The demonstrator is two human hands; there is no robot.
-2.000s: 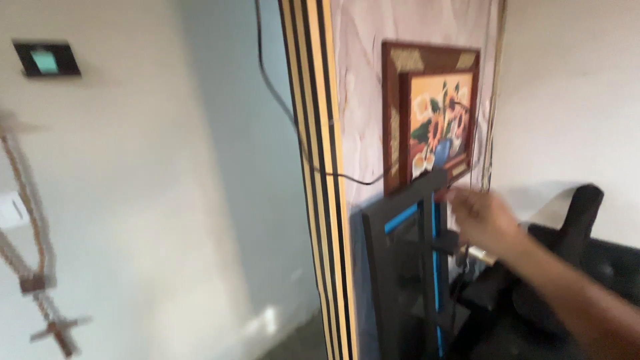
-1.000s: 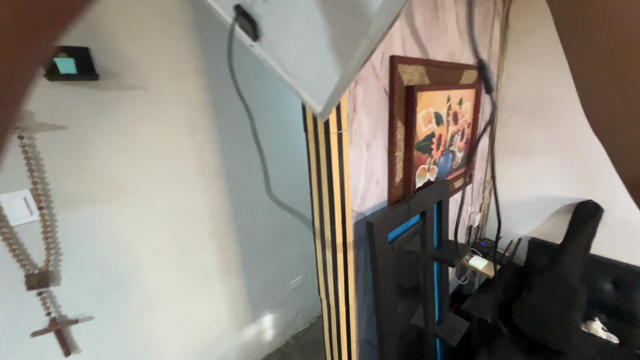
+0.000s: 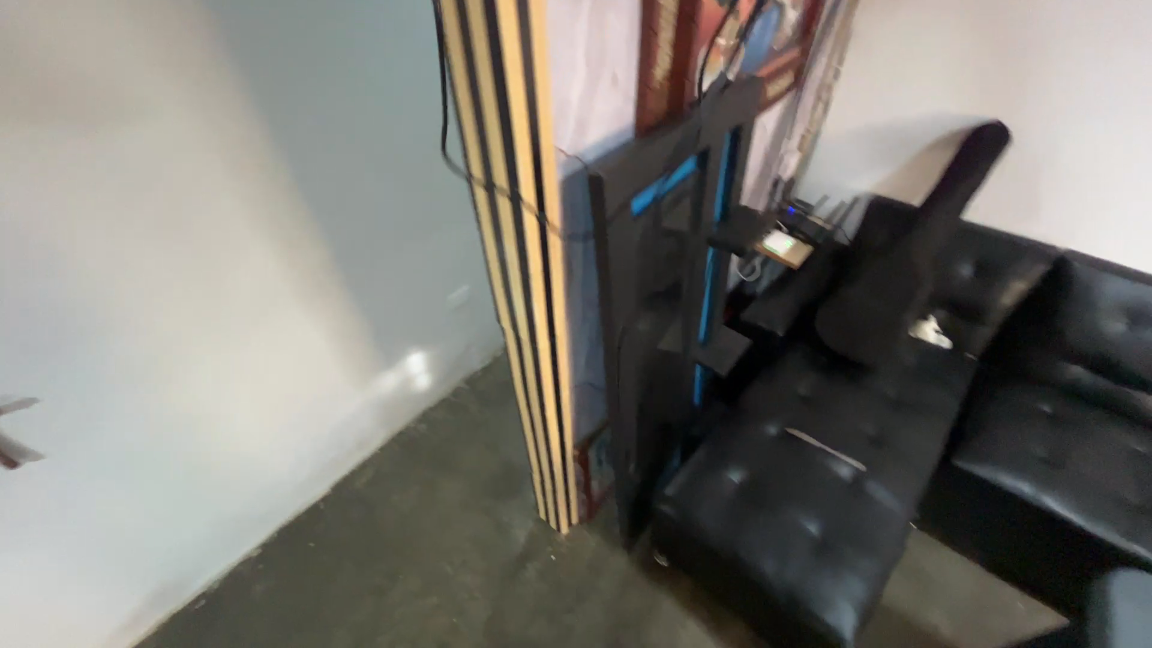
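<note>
Neither my left hand nor my right hand shows in the head view. Near the middle, a slatted wood-and-black panel (image 3: 531, 306) covers the wall's end. A thin black cable (image 3: 444, 117) hangs across it. Beside it stands a black panel frame (image 3: 621, 360) with blue strips and small shelves. Behind the frame's top is the lower part of a framed flower painting (image 3: 661, 72). A dark instrument case, probably a guitar's (image 3: 909, 261), leans on a black tufted sofa (image 3: 810, 468). A router (image 3: 801, 220) with antennas stands behind the black frame.
The pale wall (image 3: 225, 270) fills the left side and meets the grey floor (image 3: 405, 531). The sofa extends along the right wall. A thin stick-like item (image 3: 825, 449) and a small white item (image 3: 931, 332) lie on it.
The view has tilted downward. A raised arm near the painting two seconds ago, then arms and a white panel with a cable at the top one second ago, are out of view.
</note>
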